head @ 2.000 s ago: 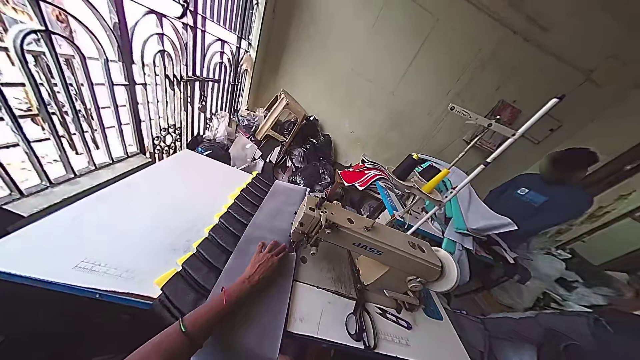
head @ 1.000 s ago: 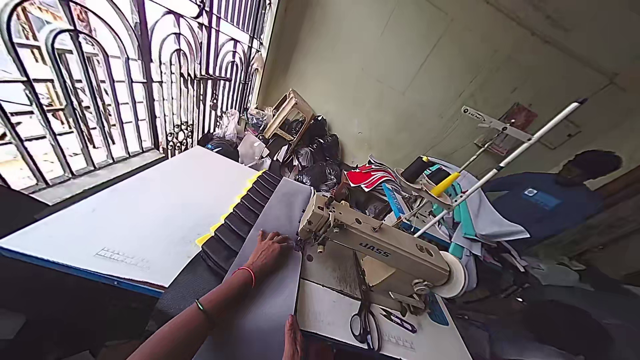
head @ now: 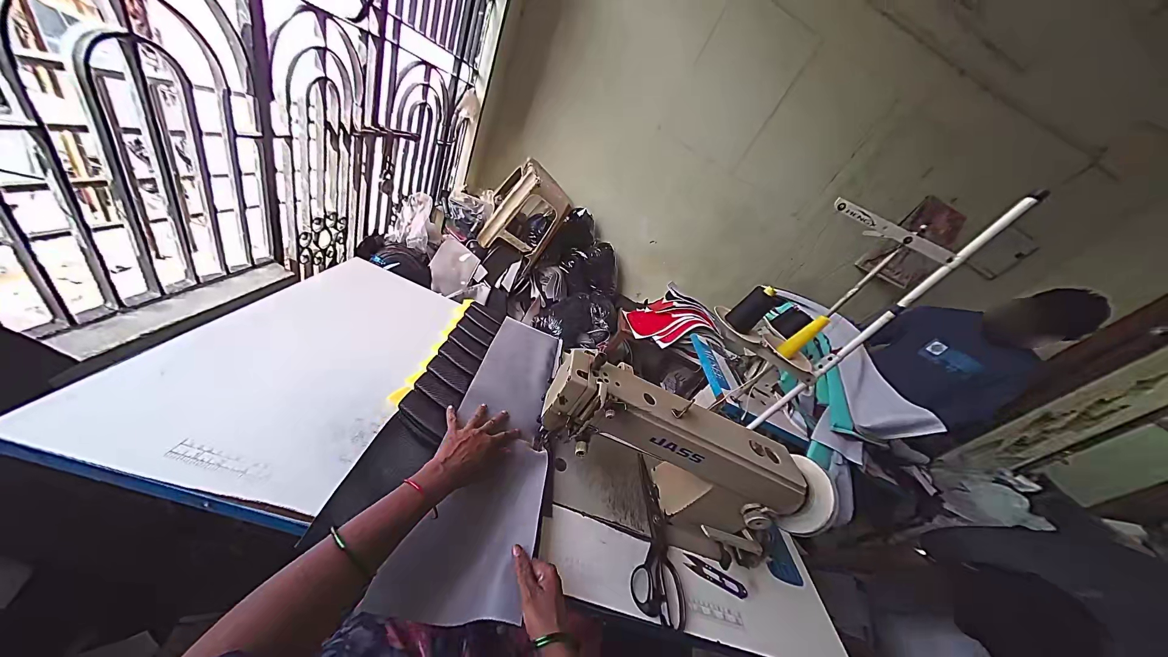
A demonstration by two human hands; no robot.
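A long grey fabric panel [head: 474,538] lies along the left side of a beige sewing machine [head: 684,438], its right edge by the needle area. Fingers spread, my left hand [head: 472,445] rests flat on the panel just left of the needle. Near the front, my right hand [head: 540,584] pinches the panel's right edge between thumb and fingers. A stack of black ribbed pieces with yellow edges [head: 447,365] lies left of the panel. Black-handled scissors [head: 659,584] and a small thread snipper [head: 716,577] lie on the machine table.
A white table [head: 228,392] stands at the left below a barred window. Black plastic bags [head: 584,274], a plastic stool [head: 525,205] and fabric pieces are heaped behind the machine. A thread stand [head: 899,306] rises at the right; beyond it is a person in a dark blue shirt [head: 949,360].
My right hand, not seen two seconds ago, has come in at the bottom and holds the panel's edge. My left hand remains on the panel. The person at the right has changed posture.
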